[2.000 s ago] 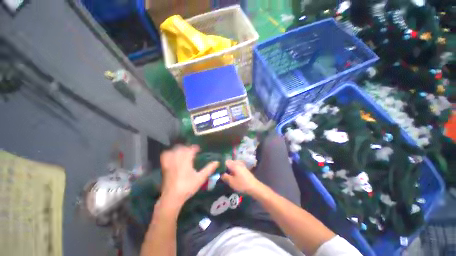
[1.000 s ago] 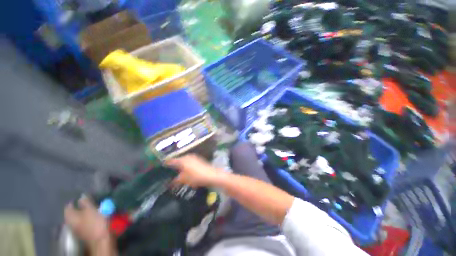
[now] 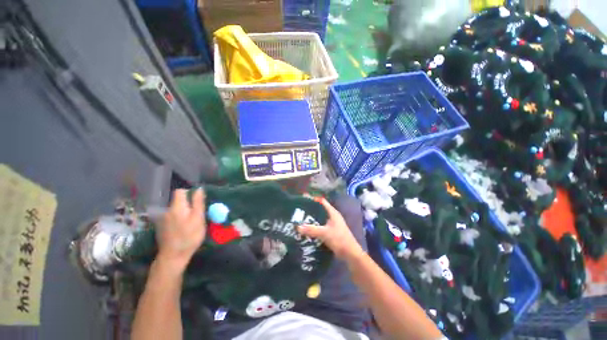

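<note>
A dark green plush wreath (image 3: 286,199) lies over the lap, its embroidery, a red-and-white appliqué and a blue pompom facing up. Its left end reaches the round silvery nozzle flange (image 3: 103,246) on the grey panel; the tube itself is hidden. My left hand (image 3: 181,224) grips the wreath at that end, near the flange. My right hand (image 3: 333,229) holds its right edge beside the lettering, thumb on top. A white snowman appliqué lies at the near edge, close to a small white label.
A blue tub (image 3: 526,299) full of green covers stands at the right. Ahead are a blue mesh crate (image 3: 373,149), a scale (image 3: 276,123) and a white basket (image 3: 319,60) with yellow cloth. A large wreath heap (image 3: 492,93) lies at the far right. A switch box (image 3: 158,91) is on the panel.
The wreath now lies spread with its lettering visible. My left hand, low near the flange one second ago, is higher and on the wreath; my right hand has moved to its right edge.
</note>
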